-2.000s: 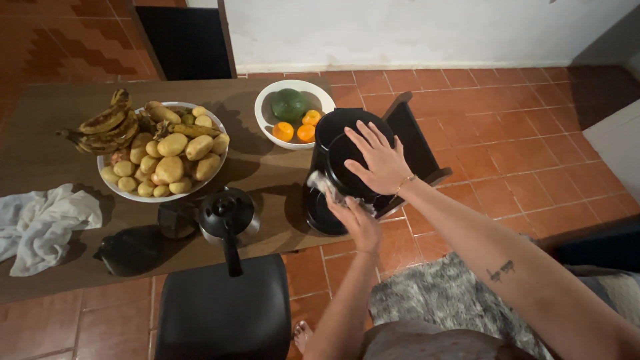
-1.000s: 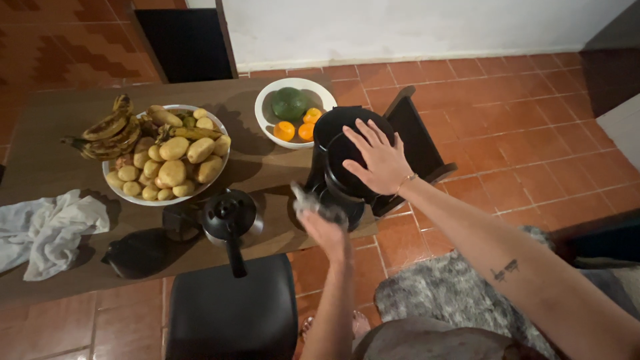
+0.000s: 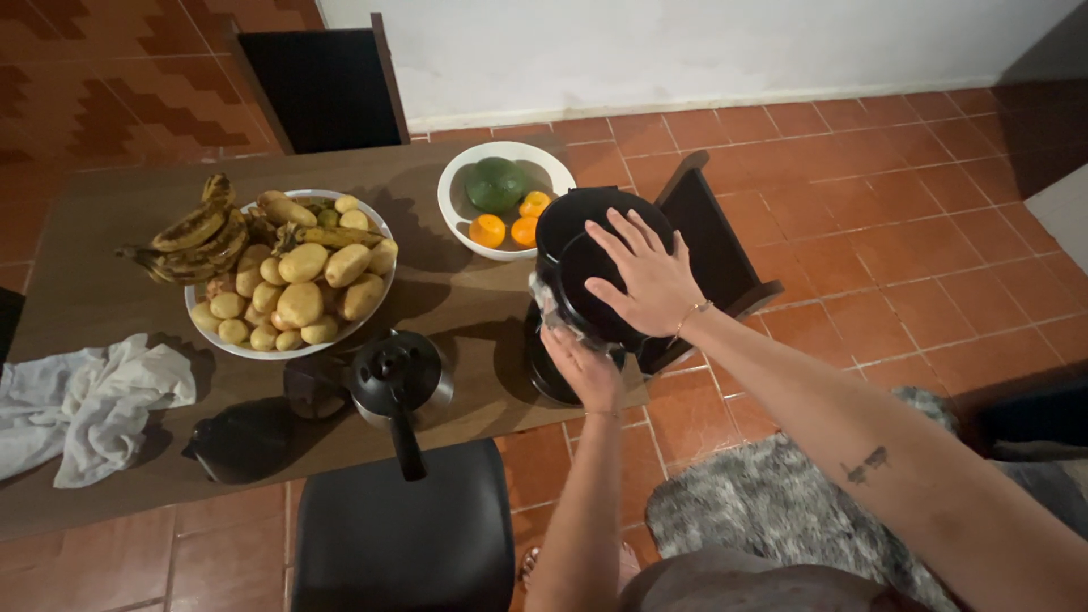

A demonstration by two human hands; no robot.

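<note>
A black coffee maker (image 3: 586, 255) stands at the right end of the wooden table. My right hand (image 3: 650, 276) lies spread flat on its top, with nothing held. Against the machine's front side, my left hand (image 3: 586, 370) presses a crumpled whitish cloth (image 3: 548, 302); part of the cloth is hidden behind the fingers and the machine. To the left on the table stands a steel carafe with a black lid and handle (image 3: 399, 374). Beside it are a dark container (image 3: 314, 387) and a black rounded item (image 3: 242, 438) that I cannot name surely.
A large bowl of potatoes and ripe plantains (image 3: 387, 319) and a white bowl (image 3: 450, 195) with oranges and a green fruit stand on the table (image 3: 476, 340). A white cloth (image 3: 106, 408) lies at left. Chairs (image 3: 404, 535) stand around; a grey rug (image 3: 765, 501) covers some floor.
My left hand with the cloth has moved up from the lower front of the coffee maker to its upper side since one second ago. My right hand has stayed on top.
</note>
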